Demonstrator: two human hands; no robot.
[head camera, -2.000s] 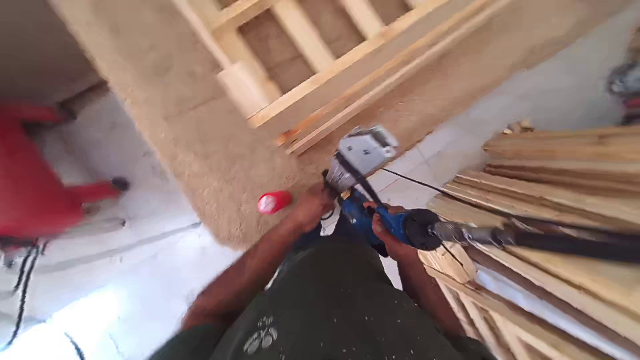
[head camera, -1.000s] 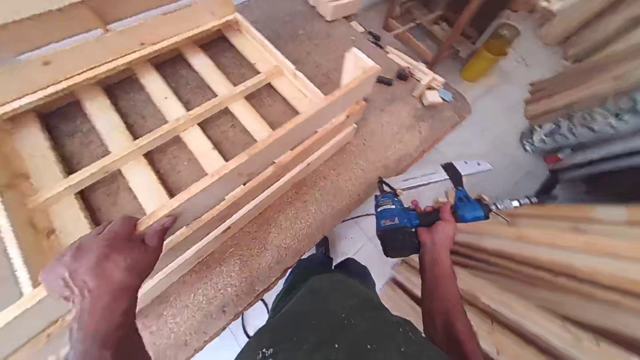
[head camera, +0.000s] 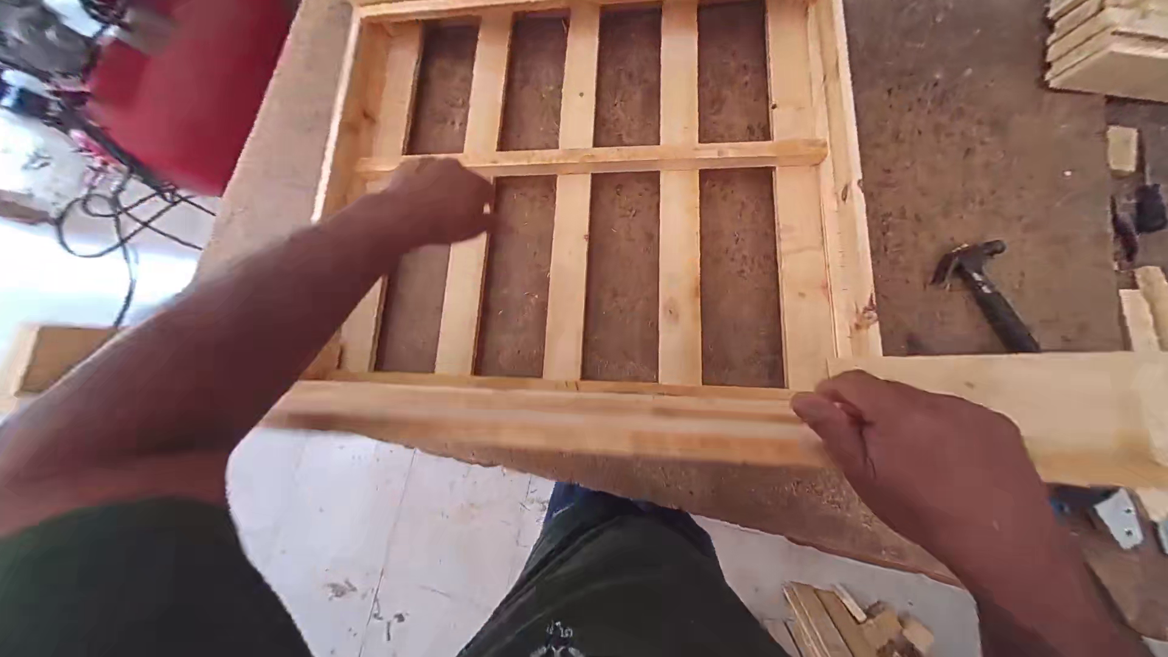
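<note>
A slatted wooden frame (head camera: 678, 274) lies on a brown worktable (head camera: 967, 164). Across its slats runs a narrow crosspiece (head camera: 639, 159). My left hand (head camera: 440, 203) is on the crosspiece's left part, fingers curled down over it; how firmly they close is hidden. My right hand (head camera: 922, 447) is curled at the frame's near right corner, its thumb and fingers at the near side rail (head camera: 547, 420). Beside it a wider board (head camera: 1013, 401) sticks out to the right. Whether that hand grips the rail or the board does not show.
A claw hammer (head camera: 990, 292) lies right of the frame. Stacked wood pieces (head camera: 1113, 55) stand at the back right. Offcuts (head camera: 849, 625) lie on the floor below the table. A red object (head camera: 182, 91) and black cables (head camera: 119, 219) are at the back left.
The blue power tool has left my right hand, which is now at the frame's near right corner. My left hand has moved from the near rail to the crosspiece. The view has shifted strongly.
</note>
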